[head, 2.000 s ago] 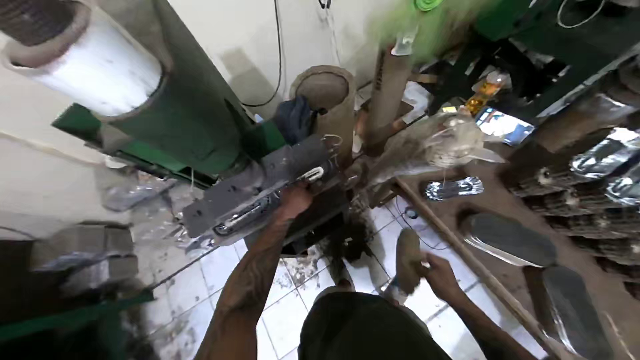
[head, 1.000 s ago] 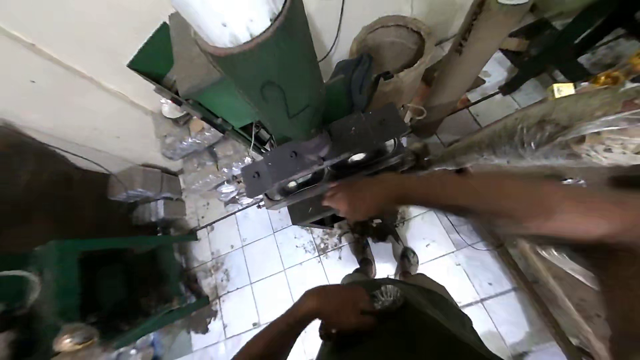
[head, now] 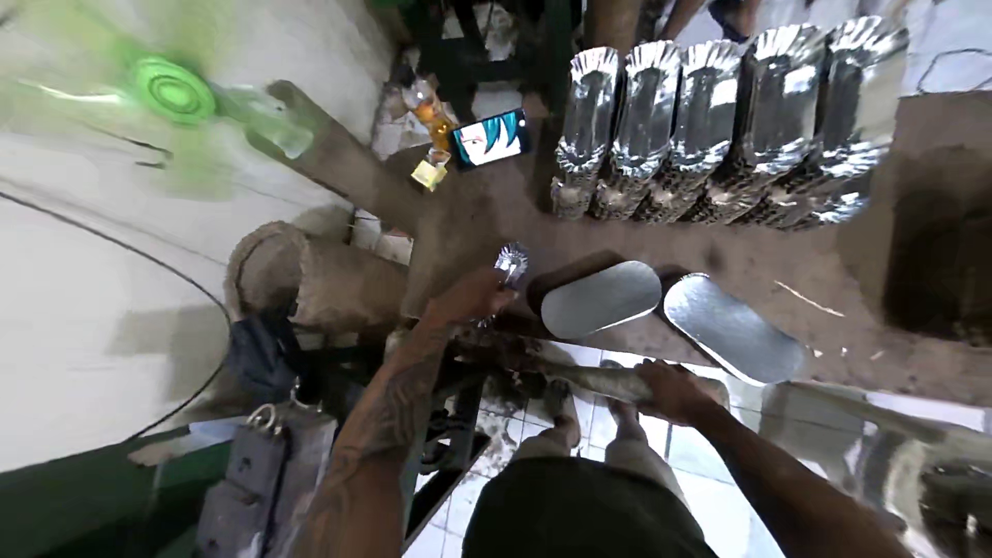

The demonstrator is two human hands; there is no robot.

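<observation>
My left hand is at the near left of the brown tabletop, its fingers curled over the middle of a small crimped foil tray. Foil shows on both sides of the hand; the fingertips are partly hidden. My right hand is wrapped around a long pale roll just off the table's near edge. Between and beyond the hands lie two oblong pieces with flat silvery tops, one at left and one at right.
Stacks of crimped foil trays stand in a row at the table's far side. Left of them are a lit phone and a bottle. A rough wide tube, a green fan and a metal machine part are at left.
My left hand has moved from near my lap to the foil tray. My right hand has left the dark metal machine part and now grips the pale roll. The view has swung right to the table.
</observation>
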